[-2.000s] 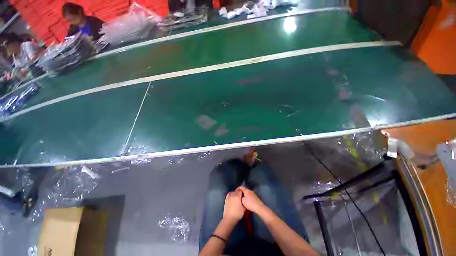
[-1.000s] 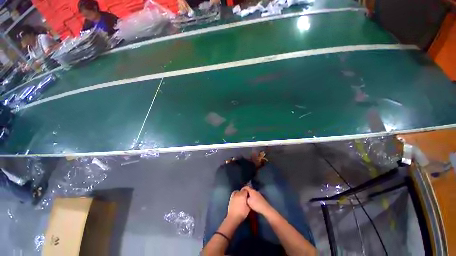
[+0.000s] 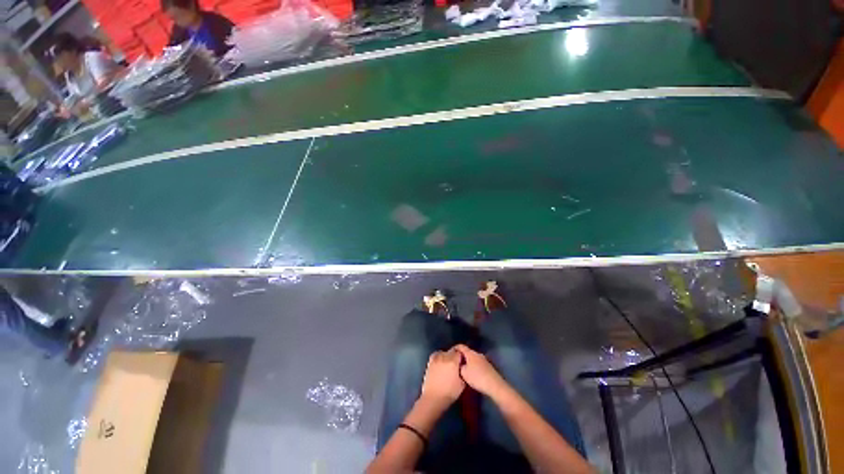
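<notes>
My left hand (image 3: pixel 444 378) and my right hand (image 3: pixel 477 371) are clasped together over my lap, between my knees. No product shows in them. The fingers are folded against each other; whether something small is hidden between them cannot be seen. A dark band is on my left wrist. The green conveyor belt (image 3: pixel 370 208) lies in front of my knees, with its pale edge rail (image 3: pixel 389 268) beyond my hands. My hands do not touch the belt.
A brown carton (image 3: pixel 125 412) stands on the floor at the left. Clear film scraps (image 3: pixel 335 404) lie on the floor. An orange-brown bench (image 3: pixel 826 370) with black legs is at the right. Crinkled film piles (image 3: pixel 282 39) and two persons are across the belt. Dark blue packs (image 3: pixel 79 157) lie far left.
The view has shifted, so the belt, carton and bench sit further right in the picture. Both feet now show beyond the knees. My hands stay clasped in my lap.
</notes>
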